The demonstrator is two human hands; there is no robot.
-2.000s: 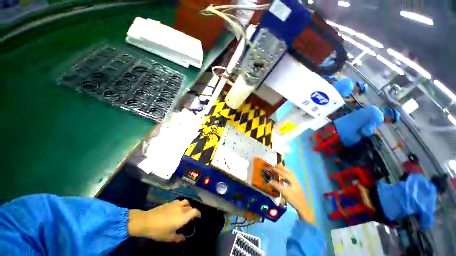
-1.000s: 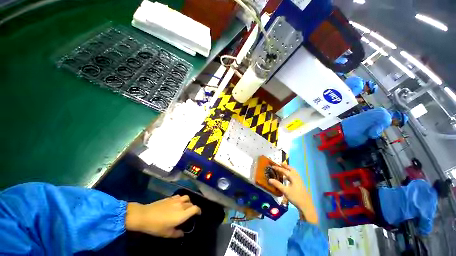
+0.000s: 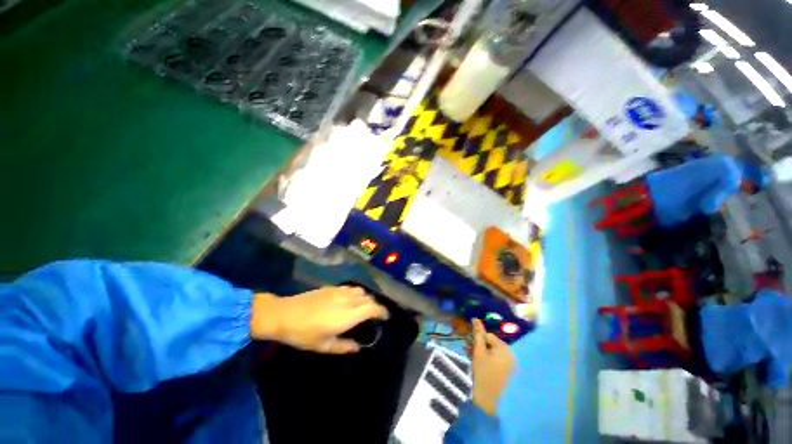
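My left hand is over the black lap cloth, its fingertips on a thin dark ring part. My right hand is at the front panel, its index finger raised beside the green button; whether it touches is unclear. It holds nothing that I can see. The orange-brown fixture with a dark round centre sits on the right end of the grey plate. The image is somewhat blurred.
The press machine's blue front panel faces me. White cloth lies left of it. A clear blister tray with black rings is on the green bench. A white parts tray is low right. Workers in blue and red stools are beyond.
My right hand has left the fixture and moved down to the front panel's buttons. My left hand stays with the ring over the lap. The view has shifted, moving the machine up and right.
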